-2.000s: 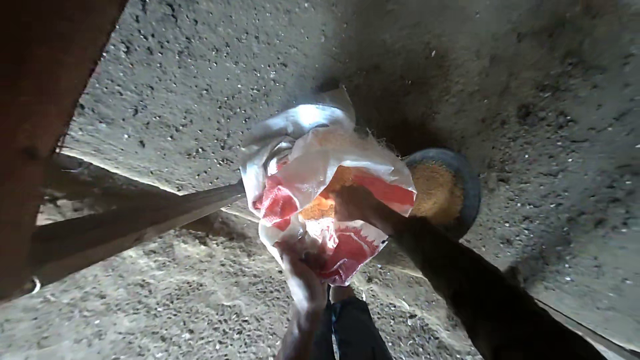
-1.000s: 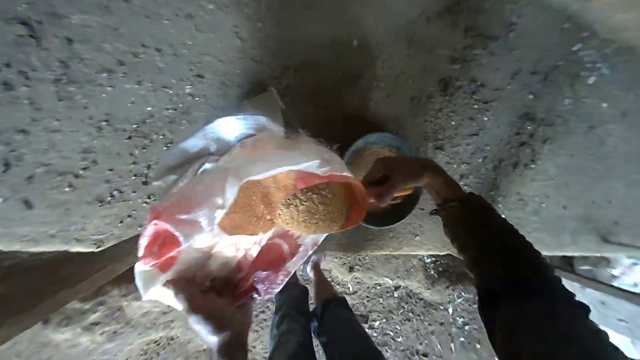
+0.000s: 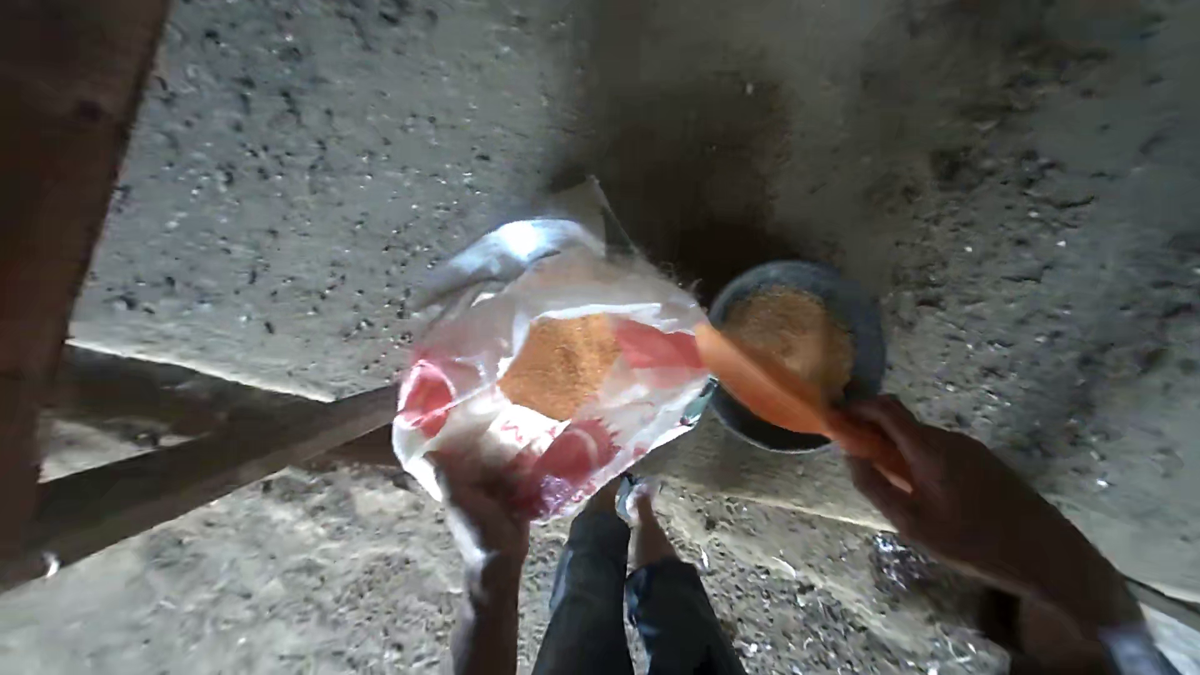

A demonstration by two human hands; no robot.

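Observation:
My left hand (image 3: 483, 497) grips the near rim of a white and red woven plastic sack (image 3: 656, 375) and holds its mouth open. Inside the sack lies orange-brown granular feed (image 3: 562, 361). At the right, my right hand (image 3: 900, 464) is closed around the handle of an orange plastic scoop (image 3: 759, 375), which is tilted over a dark round basin (image 3: 867, 328). The basin, partly filled with similar feed (image 3: 787, 323), stands on the floor just right of the sack. The scoop's far end is close to the sack's right edge; whether they touch, I cannot tell.
Wooden beams (image 3: 216, 459) cross the left side, and a dark post (image 3: 75, 234) rises at the far left. Rough, littered concrete floor (image 3: 328, 169) stretches beyond the sack. A ledge edge (image 3: 806, 511) runs along the near side, with my legs (image 3: 600, 581) below it.
Two seconds ago my right hand was inside the sack; a second ago it was at the basin, with a loaded scoop end over the sack. Now the scoop slants across the basin's near-left rim.

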